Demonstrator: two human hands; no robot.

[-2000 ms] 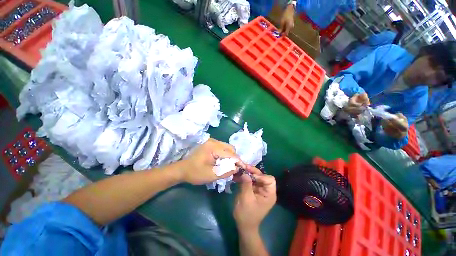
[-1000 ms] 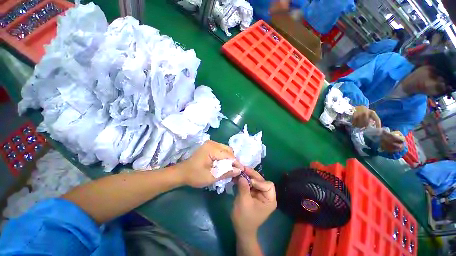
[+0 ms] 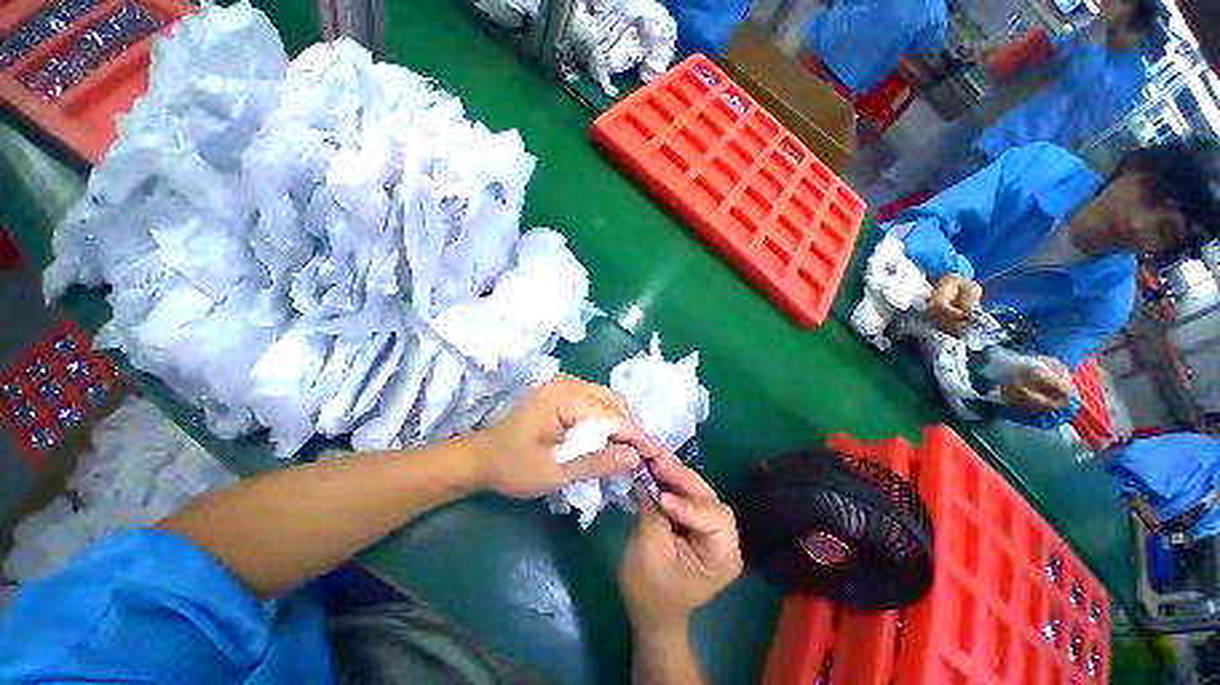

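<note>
My left hand (image 3: 569,435) holds a crumpled white cloth (image 3: 589,439) in its palm and pinches one end of a small shiny part (image 3: 650,478). My right hand (image 3: 682,535) grips the same part with thumb and fingertips. The fingers hide most of the part. A small white bundle (image 3: 660,395) lies just beyond my hands, and more white cloth shows below my left hand. A large pile of white cloths (image 3: 335,254) lies left of my hands.
A black fan (image 3: 840,526) stands right of my hands, beside stacked red trays (image 3: 997,562). Another red tray (image 3: 736,181) lies across the green bench (image 3: 749,381). A parts tray (image 3: 100,101) is at far left. A person (image 3: 1044,241) in blue works opposite.
My left thumb has come down over the cloth towards the part, and my right fingers have shifted slightly around it. The person opposite has moved their hands.
</note>
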